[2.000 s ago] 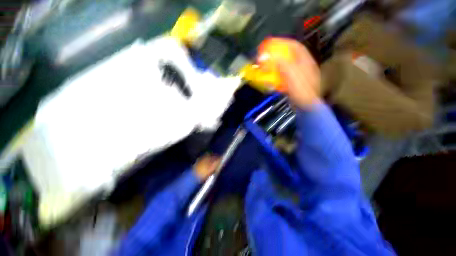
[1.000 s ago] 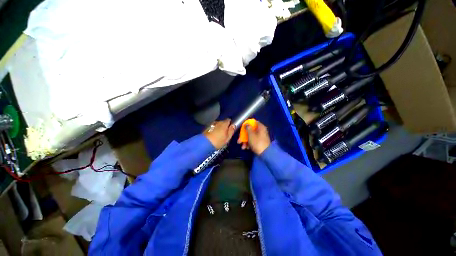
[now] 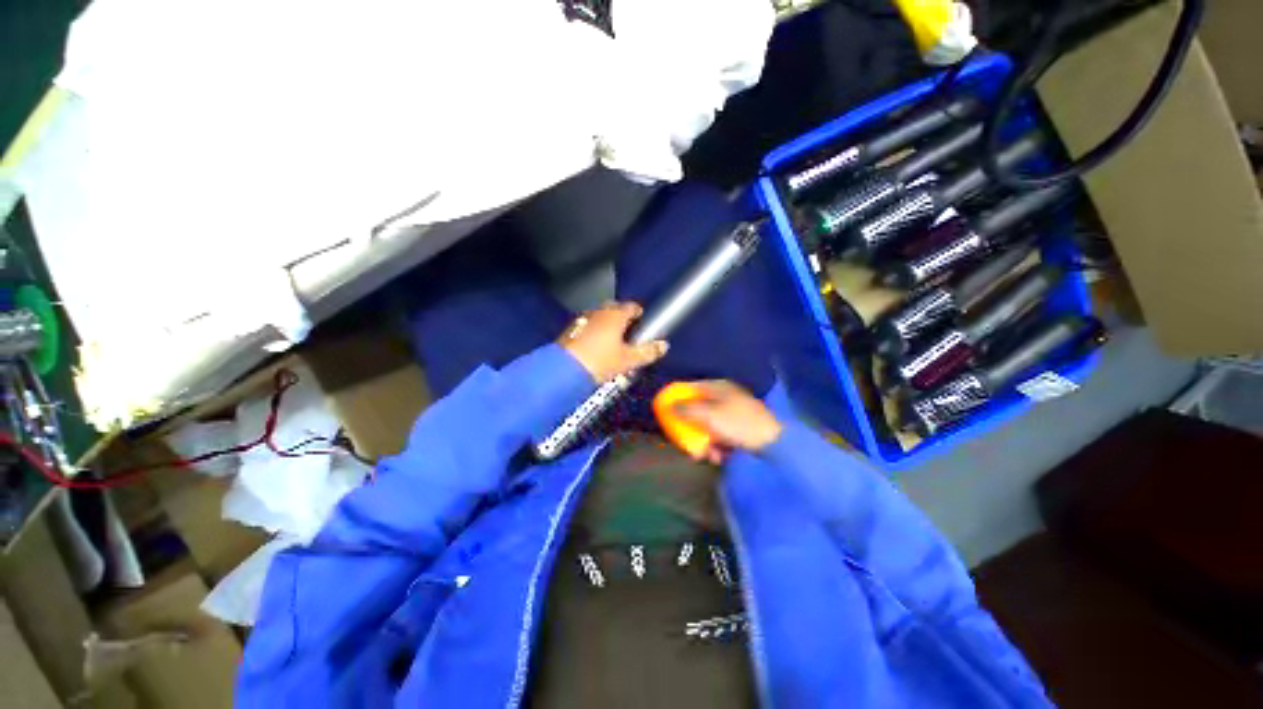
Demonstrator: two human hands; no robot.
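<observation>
A hot-air brush (image 3: 704, 284) lies slantwise over my lap, its grey handle pointing up and right and its bristled barrel at the lower left near my jacket. My left hand (image 3: 610, 342) is closed around the brush near its middle. My right hand (image 3: 730, 417) holds an orange-yellow tool (image 3: 682, 417) just right of the barrel, apart from the handle. The fingers hide part of the tool.
A blue crate (image 3: 841, 357) with several brushes stands to the right, beside an open cardboard box (image 3: 1161, 194). A black cable (image 3: 1112, 150) loops over them. White padding (image 3: 346, 125) covers the work surface. Red and black leads (image 3: 263, 432) hang left. A yellow-handled object (image 3: 936, 25) is at the top.
My right hand has moved down with the orange-yellow tool, away from the handle toward my body. My left hand still holds the brush. The view has shifted slightly.
</observation>
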